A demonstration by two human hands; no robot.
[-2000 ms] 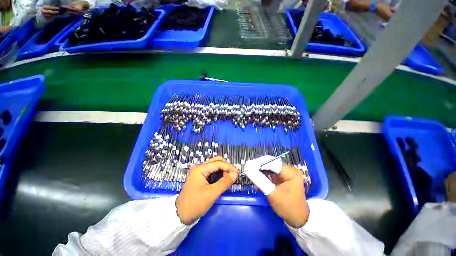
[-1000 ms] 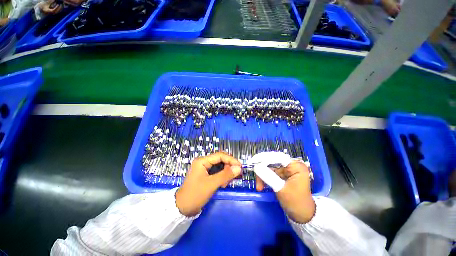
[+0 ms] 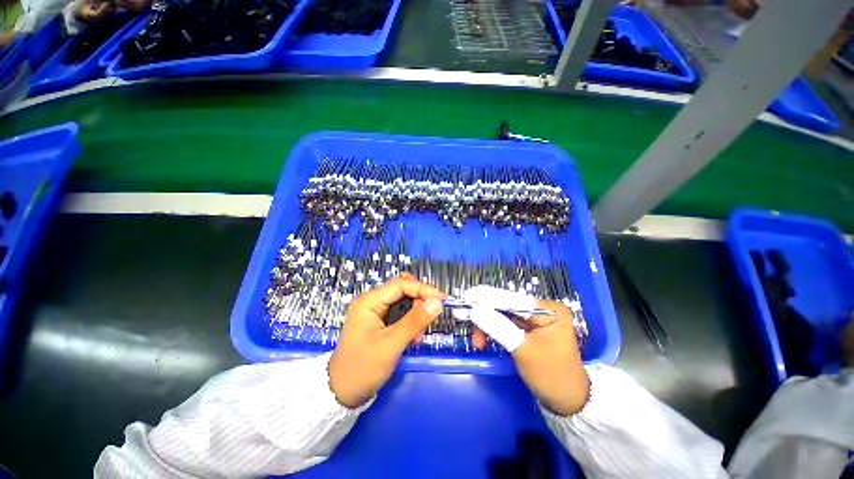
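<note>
My left hand (image 3: 379,327) pinches a small black plastic housing (image 3: 399,312) over the front half of the blue parts tray (image 3: 245,318). My right hand (image 3: 548,351), with white coverings on its fingers, holds a thin metal rod (image 3: 515,310) that points left. The rod's left end meets my left fingertips; whether it sits inside the housing is hidden. Many rods (image 3: 440,196) lie massed in two rows in the tray below.
A joined piece (image 3: 522,135) lies on the green belt (image 3: 215,140) behind the tray. Dark tweezers (image 3: 640,304) lie right of it. A slanting grey post (image 3: 712,122) stands at right. A lower blue tray (image 3: 412,421) holds black parts. Neighbouring trays (image 3: 805,245) flank the worktop.
The joined piece has moved right along the belt. The rod in my right hand has gone from slanting upward to nearly level. Both hands stay close together over the tray.
</note>
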